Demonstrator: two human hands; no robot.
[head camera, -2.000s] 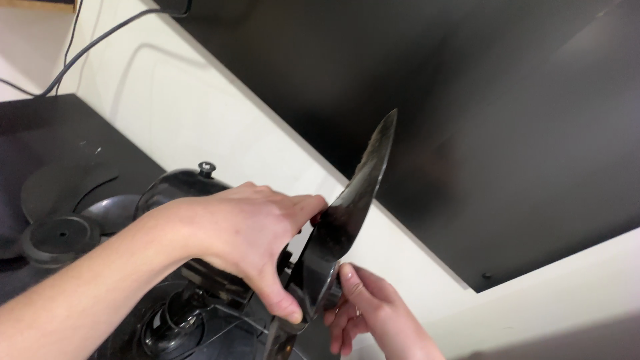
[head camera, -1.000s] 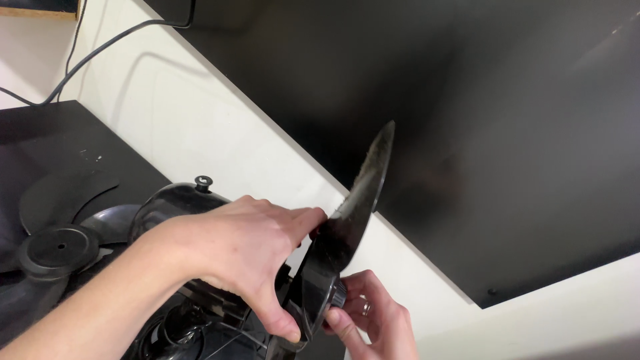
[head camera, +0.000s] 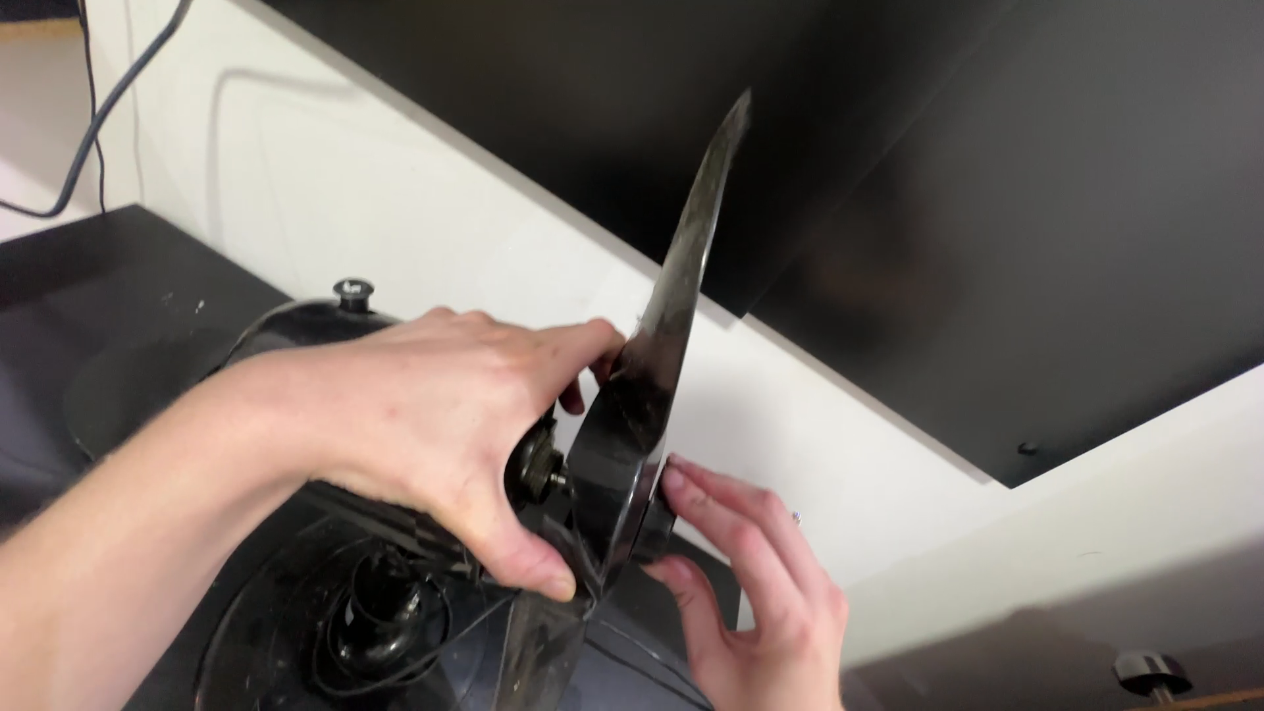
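Observation:
A black fan blade assembly (head camera: 614, 464) stands edge-on at the front of a fan's motor housing (head camera: 296, 331), one blade pointing up and another down. My left hand (head camera: 425, 405) reaches over the housing and grips the blades near the hub from behind, thumb low and fingers high. On the hub's front sits a small dark knob (head camera: 654, 528), with the thumb and fingertips of my right hand (head camera: 765, 583) around it. A thin metal shaft (head camera: 559, 480) shows between housing and hub. The round fan base (head camera: 380, 612) is below, partly hidden by my left arm.
The fan stands on a black tabletop (head camera: 59, 267) against a white wall (head camera: 395, 197). A large dark panel (head camera: 987, 247) hangs at upper right, close to the upper blade. A dark cable (head camera: 99, 114) hangs at upper left. A round metal knob (head camera: 1152, 671) is at lower right.
My right fingers have shifted about the knob at the hub's front. My left hand keeps its grip on the blades. The view has moved, and the fan rotor seen lying at the left is out of sight.

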